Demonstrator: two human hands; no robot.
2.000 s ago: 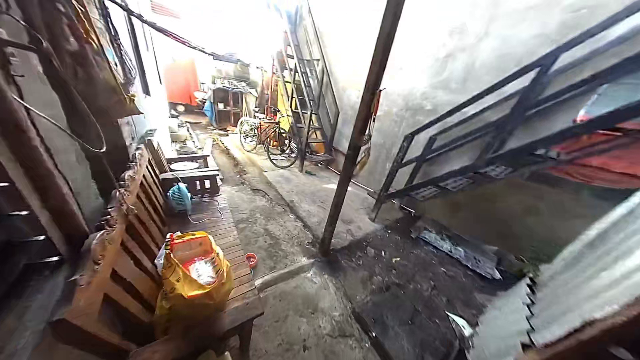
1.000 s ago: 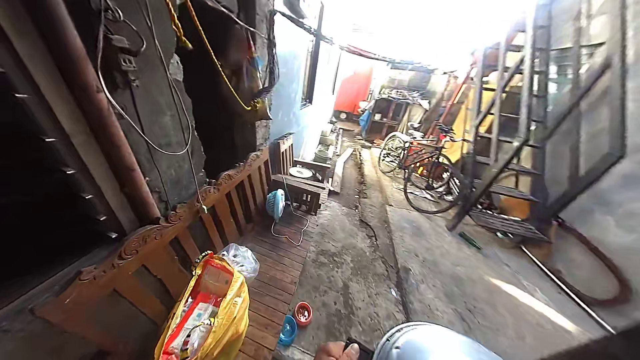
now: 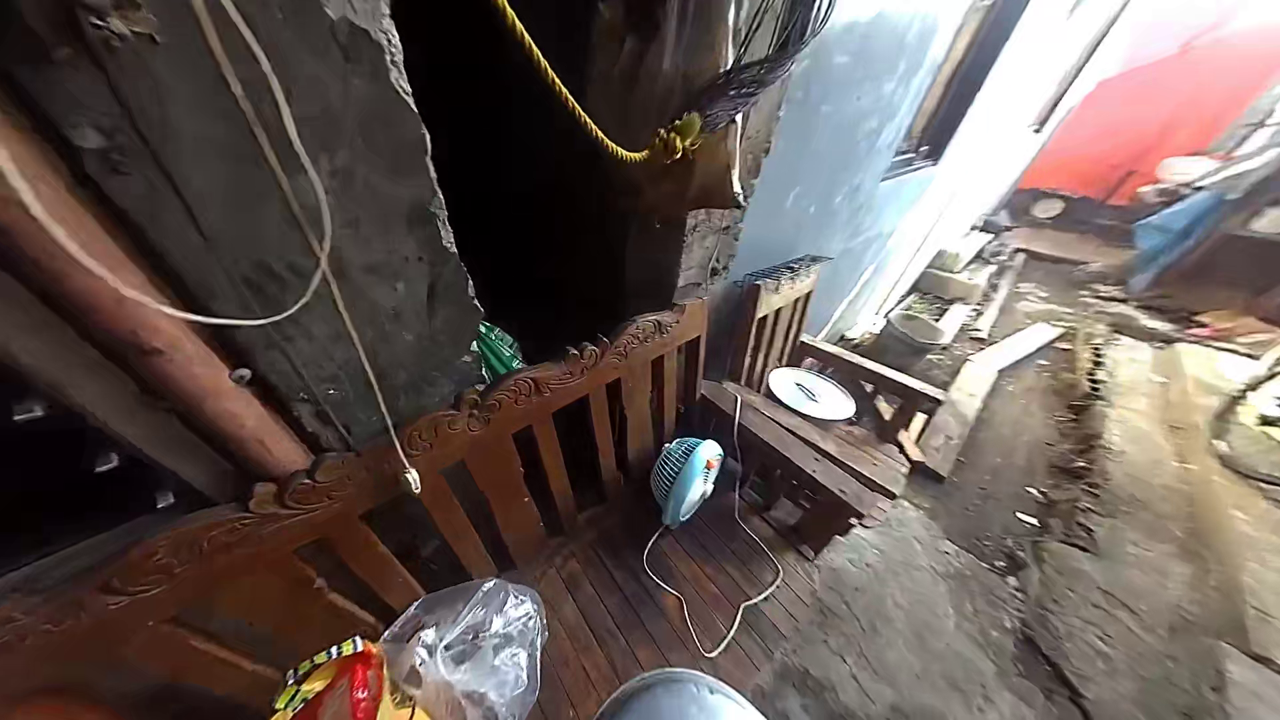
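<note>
Neither of my hands shows in the head view now. At the bottom edge is the top of a rounded silvery metal thing (image 3: 680,697), perhaps a pot or its lid; what holds it is hidden. Left of it, a clear plastic bag (image 3: 475,640) lies beside a yellow and red bag (image 3: 345,690) on the slatted wooden bench (image 3: 590,610). A small light-blue electric fan (image 3: 688,482) stands farther along the seat, its pale cord looped in front of it. A round white lid (image 3: 811,393) lies on the wooden armrest end beyond.
The bench's carved backrest (image 3: 520,400) runs along a rough wall with a dark opening. A white cord (image 3: 325,250) and a yellow rope (image 3: 570,95) hang there. Cracked concrete (image 3: 900,610) lies to the right, with a wooden plank (image 3: 985,385) and a pail (image 3: 912,330).
The view has swung left and closer to the bench. The hand at the bottom edge one second ago is out of view. The silvery thing beside it now shows only its top.
</note>
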